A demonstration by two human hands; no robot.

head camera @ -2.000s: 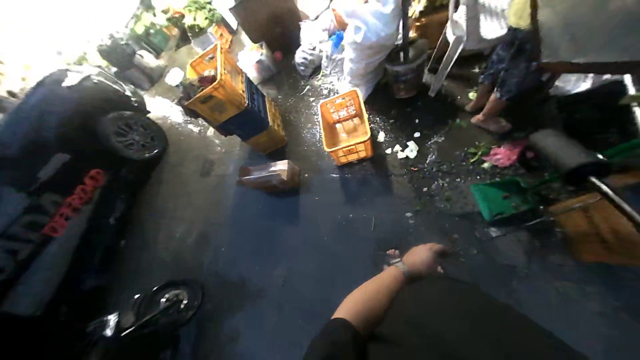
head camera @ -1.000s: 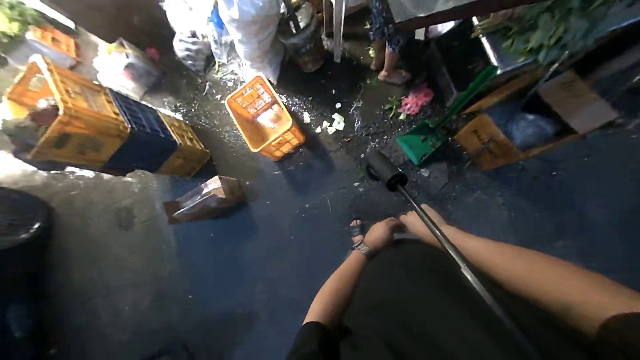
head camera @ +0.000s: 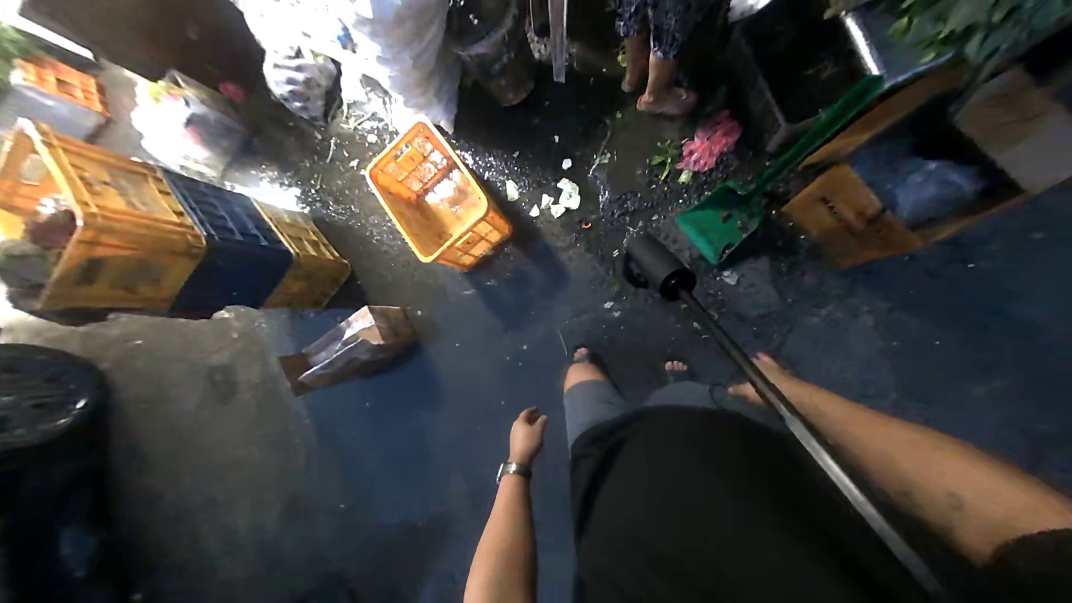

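My left hand (head camera: 528, 435), with a metal-banded watch at the wrist, hangs beside my leg, fingers loosely curled, touching nothing. My right hand (head camera: 758, 383) is near my right thigh, partly behind a metal pole (head camera: 804, 431) with a black cylindrical end (head camera: 657, 266); whether it holds anything cannot be told. Ahead of my feet stands an orange plastic crate (head camera: 469, 239) with a wet inside. White vegetable scraps (head camera: 568, 194) lie on the wet ground to its right. A green plastic dustpan or shovel (head camera: 722, 222) with a long handle rests against a cardboard box (head camera: 846, 219).
Yellow and blue crates (head camera: 226, 243) stand at the left, near a plastic-wrapped carton (head camera: 356, 347). A dark round barrel (head camera: 46, 402) is at the left edge. White sacks (head camera: 402, 50), a bucket (head camera: 498, 63), another person's feet (head camera: 666, 99) and a pink bundle (head camera: 710, 141) are at the top.
My left hand has moved away from my right hand and down to my side. The right arm, out of view two seconds ago, shows in the last two frames. The view has swung right.
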